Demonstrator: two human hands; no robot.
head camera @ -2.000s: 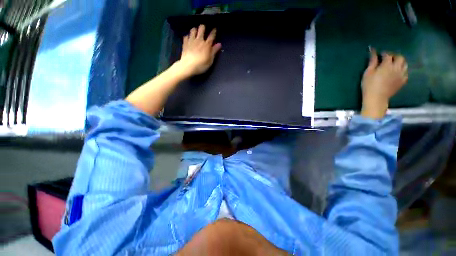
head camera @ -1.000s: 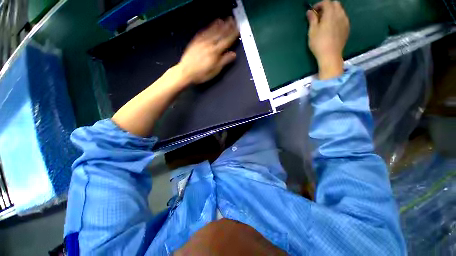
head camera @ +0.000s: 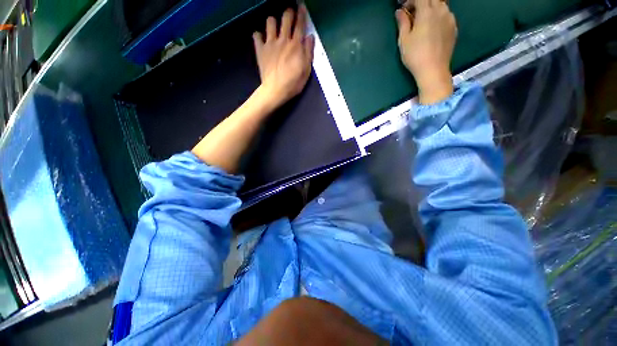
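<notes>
A black panel [head camera: 196, 101] with raised edges lies on the green surface in front of me. A white edge strip [head camera: 333, 88] runs along its right side. My left hand [head camera: 285, 59] lies on the panel near its upper right, fingers apart, fingertips close to the strip. My right hand [head camera: 429, 42] is over the green surface, right of the panel. Its thumb and index finger are closed near a small dark thing at the picture's top edge, too small and cut off to name.
A bubble-wrapped blue piece [head camera: 78, 196] stands at the left. A blue-faced housing [head camera: 159, 34] lies behind the panel. A metal rail [head camera: 500, 64] edges the bench. A clear plastic bag [head camera: 551, 115] hangs at the right, with more plastic wrap [head camera: 582, 290] below.
The view has turned, so the panel now appears tilted and further left. My left hand has moved across the panel to its right side. My right hand appears further up and left.
</notes>
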